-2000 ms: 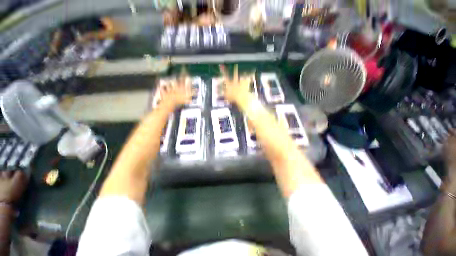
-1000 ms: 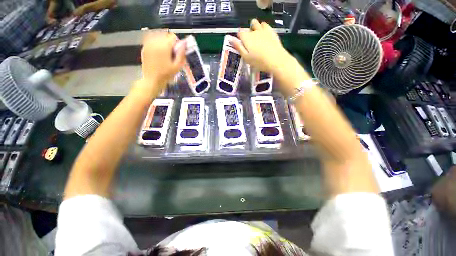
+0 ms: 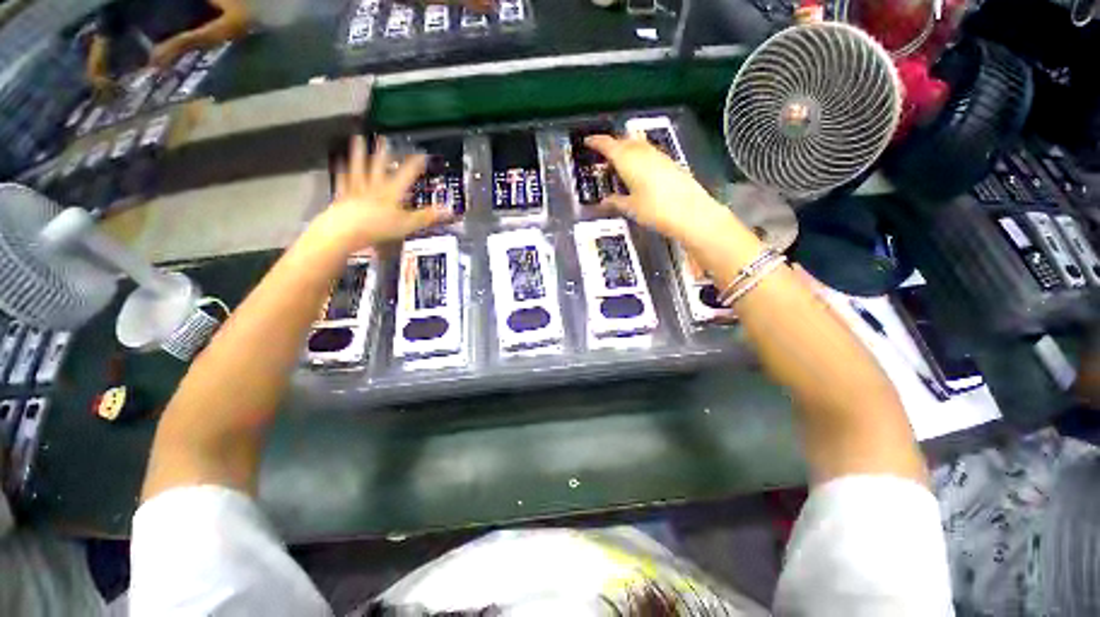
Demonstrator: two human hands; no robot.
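Observation:
A clear blister tray (image 3: pixel 483 376) holds two rows of phones. The front row shows open rear housings (image 3: pixel 526 289) with black ovals. In the back row several feature phones (image 3: pixel 516 178) lie keys up, and the rightmost (image 3: pixel 655 135) shows white. My left hand (image 3: pixel 376 203) is over the back left pockets, fingers spread, its thumb by a keys-up phone (image 3: pixel 439 181); it hides the leftmost pocket. My right hand (image 3: pixel 651 181) touches another keys-up phone (image 3: pixel 591 169) with fingertips and thumb apart; whether it grips it is unclear.
A beige fan (image 3: pixel 811 111) stands right, beside a dark cloth (image 3: pixel 854 247). A white sheet (image 3: pixel 953 416) with a flat black rectangle lies right. A white fan (image 3: pixel 157 311) and a small toy (image 3: pixel 110 403) are left. Another person's arms (image 3: pixel 193 36) show upper left.
The two raised phones are down in the tray, and keys-up phones now show in the back row. My left hand has opened and lowered; my right hand has moved right and down.

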